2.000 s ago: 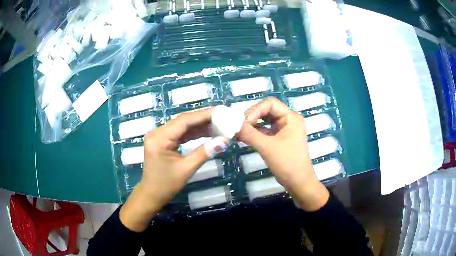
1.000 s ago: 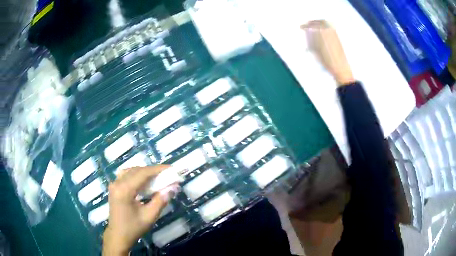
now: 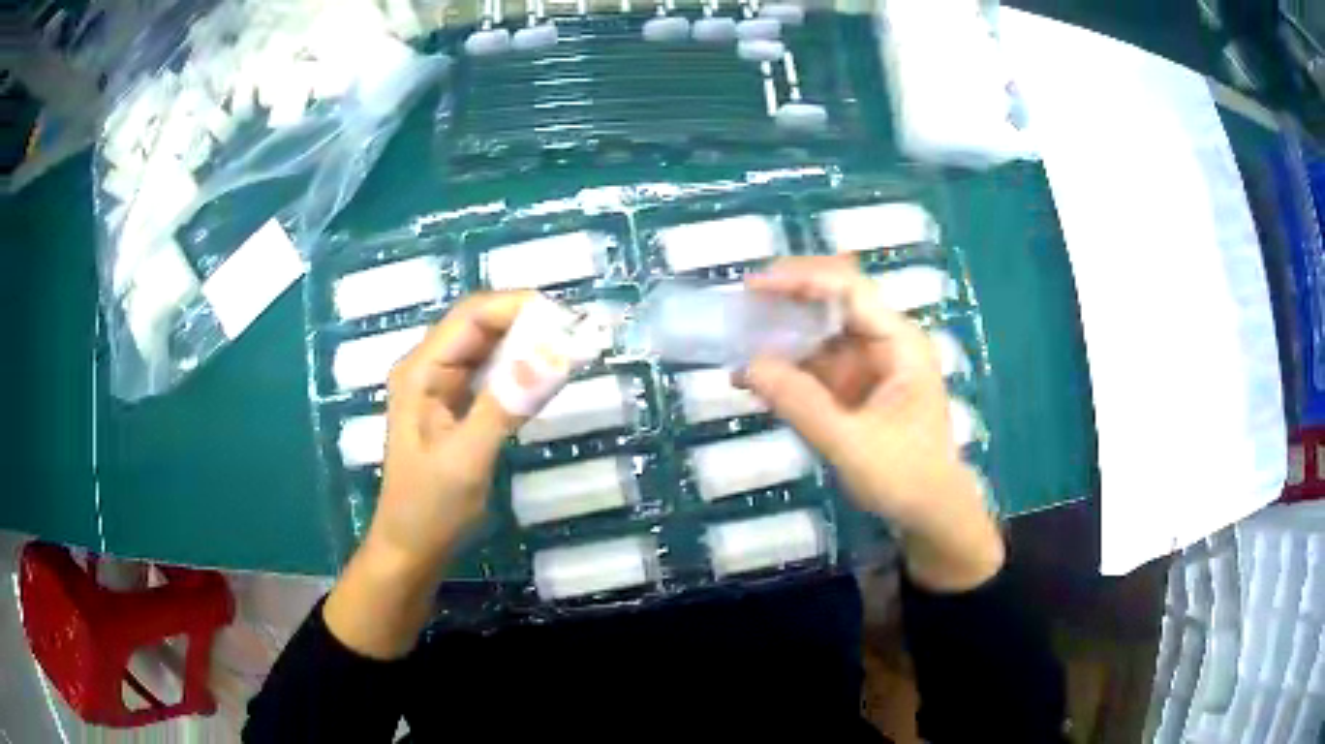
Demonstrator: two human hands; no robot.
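Observation:
My left hand (image 3: 451, 400) holds a small white piece (image 3: 531, 356) between thumb and fingers, over the middle of the clear blister tray (image 3: 661, 502). My right hand (image 3: 865, 385) holds a blurred, translucent whitish oblong piece (image 3: 712, 323) by its right end. The two pieces point towards each other with a small gap; a small pale tip shows at the left piece's right end. White units (image 3: 584, 491) lie singly in the tray's pockets; some pockets are hidden by my hands.
An open clear bag (image 3: 218, 175) of white pieces lies at left. The component tray (image 3: 625, 109) with shaft parts (image 3: 799, 114) is behind. A white small-parts tray (image 3: 952, 87), white sheet (image 3: 1170, 291) and stacked filled trays (image 3: 1250, 640) are at right. A red stool (image 3: 109, 625) stands lower left.
The view has swung back to the bench. My right hand has returned from above the white sheet and now holds a translucent piece facing my left hand's piece.

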